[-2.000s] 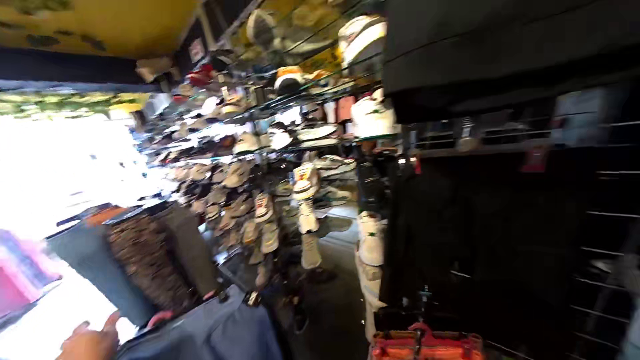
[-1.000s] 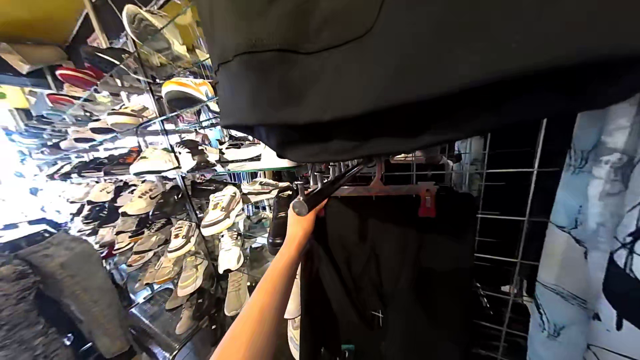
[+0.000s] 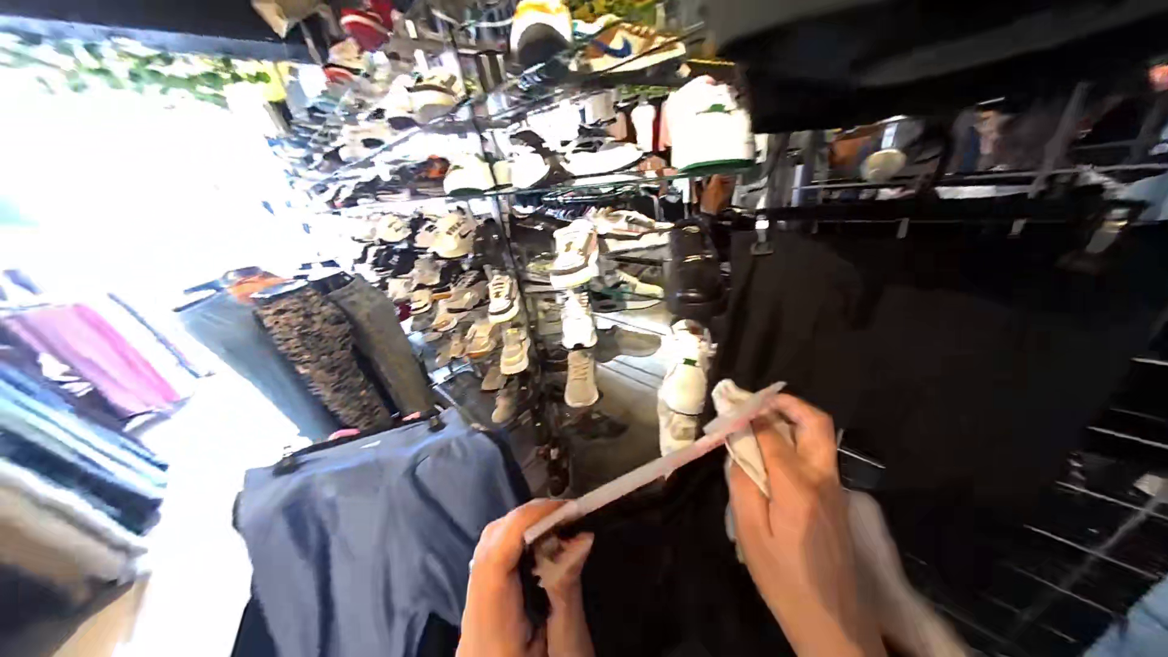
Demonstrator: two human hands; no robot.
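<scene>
My left hand (image 3: 525, 575) is at the bottom centre, its thumb and fingers closed on the lower end of a pale, flat, narrow bar (image 3: 643, 473). That bar slants up to my right hand (image 3: 792, 511), which grips its upper end together with a crumpled whitish cloth (image 3: 746, 456). Black fabric (image 3: 671, 566) lies below the bar between my hands; whether it is attached to the bar, I cannot tell. Left of my left hand hangs a blue-grey garment (image 3: 365, 520) with clips at its top edge.
Glass shelves of shoes (image 3: 575, 255) fill the middle. Dark trousers (image 3: 922, 347) hang at right beside a wire grid (image 3: 1086, 538). A black garment (image 3: 912, 55) hangs overhead. Patterned trousers (image 3: 319, 351), a pink garment (image 3: 100, 351) and folded or hung clothes are at left.
One hand was raised to the end of a dark rail under the black garment; now both hands are low in front, holding the pale bar. The view has swung left.
</scene>
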